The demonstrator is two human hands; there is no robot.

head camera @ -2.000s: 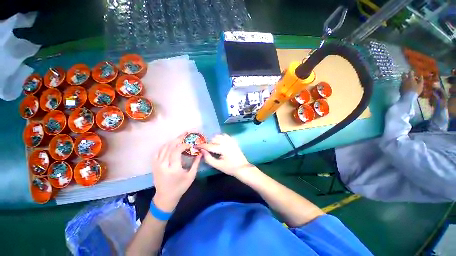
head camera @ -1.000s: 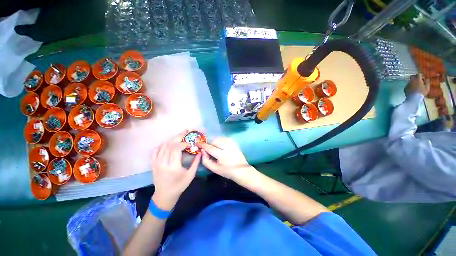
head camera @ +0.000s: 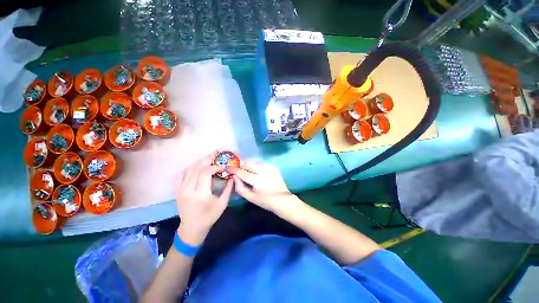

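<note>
A small orange round housing (head camera: 227, 158) with a green and white circuit piece inside stands at the front edge of the white sheeting. My left hand (head camera: 202, 190) holds it from the left, fingers around its side. My right hand (head camera: 260, 184) is at its right front rim, with thumb and fingertips close together over the rim. Whether the right fingertips pinch a small part is too small to tell. The fingers hide the housing's near side.
Rows of orange housings (head camera: 91, 136) stand on white sheeting (head camera: 171, 171) at left. A blue-sided box (head camera: 295, 65) stands behind. An orange electric screwdriver (head camera: 334, 103) hangs over brown cardboard (head camera: 408, 127) with several housings. Another worker's grey sleeve (head camera: 473, 183) is at right.
Both hands stay at the same housing; the right fingertips have shifted slightly over its rim. The view has shifted a little. The other worker's arm has moved.
</note>
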